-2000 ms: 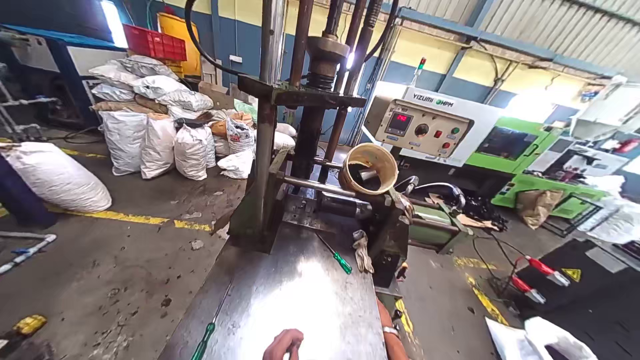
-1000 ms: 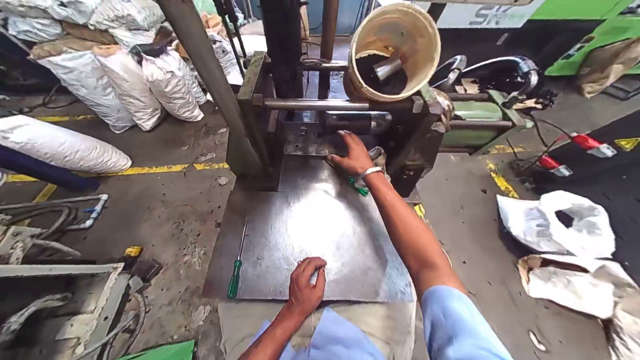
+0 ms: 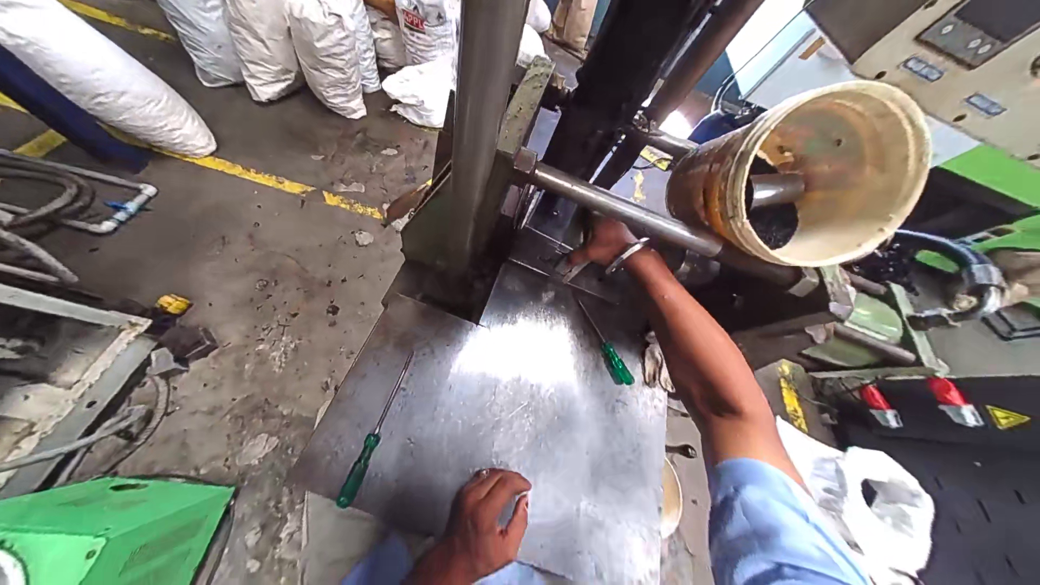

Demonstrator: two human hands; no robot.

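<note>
My left hand (image 3: 487, 516) rests with curled fingers near the front edge of a shiny steel table plate (image 3: 520, 422); whether it holds anything is unclear. My right hand (image 3: 603, 244), with a metal bangle at the wrist, reaches under a horizontal steel rod (image 3: 617, 203) at the machine's base, and its fingers are partly hidden in shadow. A screwdriver with a green handle (image 3: 359, 471) lies on the plate's left side. Another green-handled screwdriver (image 3: 617, 364) lies below my right hand, close to a crumpled glove-like item (image 3: 654, 363).
A dirty plastic bucket (image 3: 845, 171) with dark material inside sits tilted right of the rod. A thick vertical steel column (image 3: 487, 122) stands left of my right hand. White sacks (image 3: 325, 57) stand on the floor behind. Red connectors (image 3: 955, 398) are at right.
My right hand has gone from the plate's right edge, two seconds ago, to farther inside the machine, under the rod. My left hand stays near the plate's front edge. The view has tilted down and closer.
</note>
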